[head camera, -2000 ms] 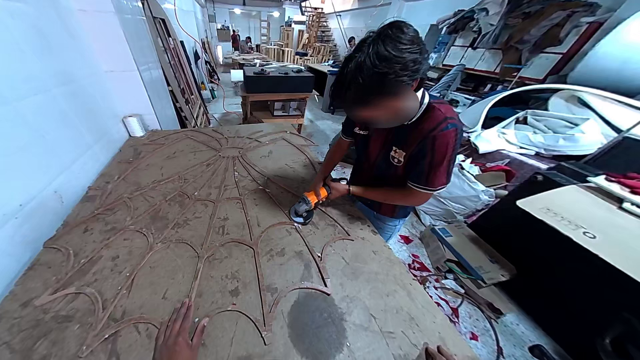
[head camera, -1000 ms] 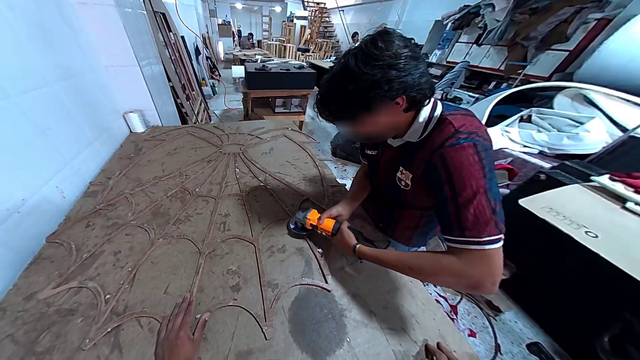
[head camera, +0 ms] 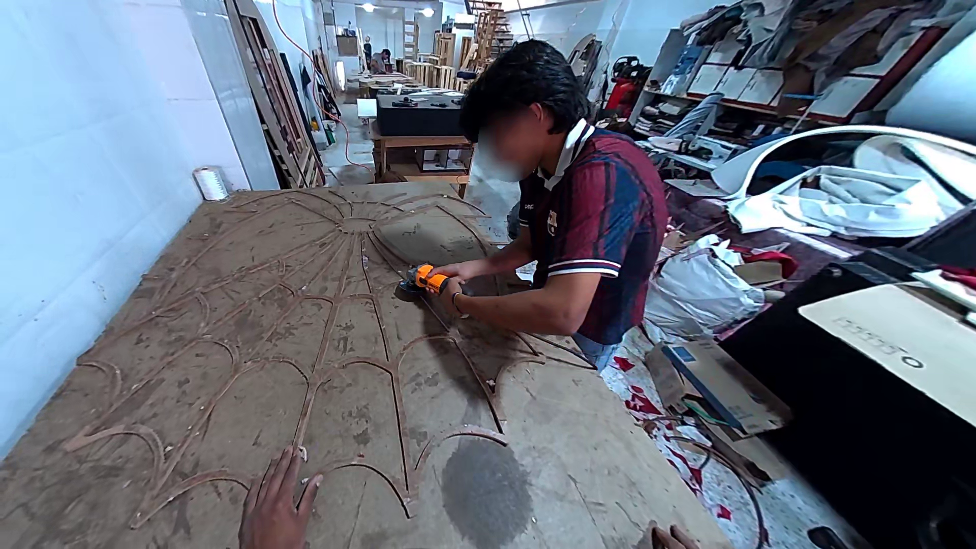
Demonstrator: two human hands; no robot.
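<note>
My left hand (head camera: 276,499) lies palm down at the near edge of the large table board (head camera: 564,465), its fingertips at a strip of the brown web-shaped frame (head camera: 326,335). The fingers are spread and hold nothing. Only a few fingers of my right hand (head camera: 671,537) show at the bottom edge; whether they grip anything is hidden. Across the board a co-worker (head camera: 602,213) bends over it, both hands around an orange angle grinder (head camera: 425,279) whose disc is at a strip of the frame.
A white thread spool (head camera: 210,184) stands by the wall at the far left corner. Right of the board are a cardboard box (head camera: 724,385), white bags (head camera: 701,286), a cable and red scraps on the floor. A black-sided piece with a beige panel (head camera: 900,335) stands at the right.
The co-worker first leaned in and turned side-on, and the grinder has since moved farther up the frame, away from me. My left hand has stayed in about the same place.
</note>
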